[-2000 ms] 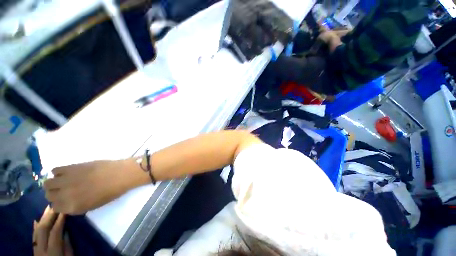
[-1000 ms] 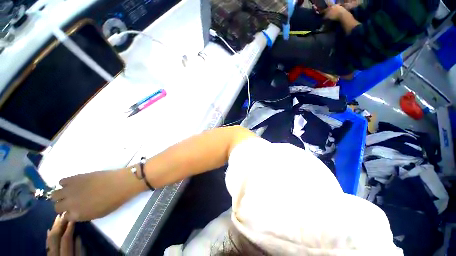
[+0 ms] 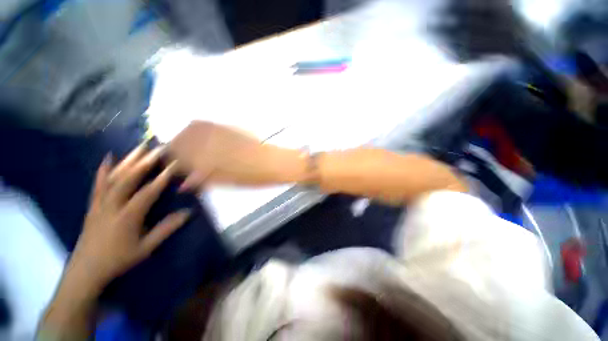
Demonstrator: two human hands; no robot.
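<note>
The frame is blurred. Dark navy cloth (image 3: 167, 266) lies under my hands at the left and hangs over the front table edge. My left hand (image 3: 127, 213) lies flat on the cloth with its fingers spread. My right hand (image 3: 203, 154) is at the cloth's edge beside my left fingertips; its fingers are blurred, and whether they pinch the cloth cannot be told. The sewing machine head (image 3: 80, 66) is a blurred grey-white shape at the upper left. The needle and presser foot cannot be made out.
Pink and blue thread snips (image 3: 321, 67) lie on the white table (image 3: 280, 100) behind my right arm. A tape measure strip (image 3: 267, 216) runs along the front edge. Part of another person (image 3: 580, 100) is at the far right. Red and blue items are below the table at the right.
The view has swung left, so the table and hands appear further right. My left hand shows more fully, with its fingers spread on the cloth. My right hand remains beside it.
</note>
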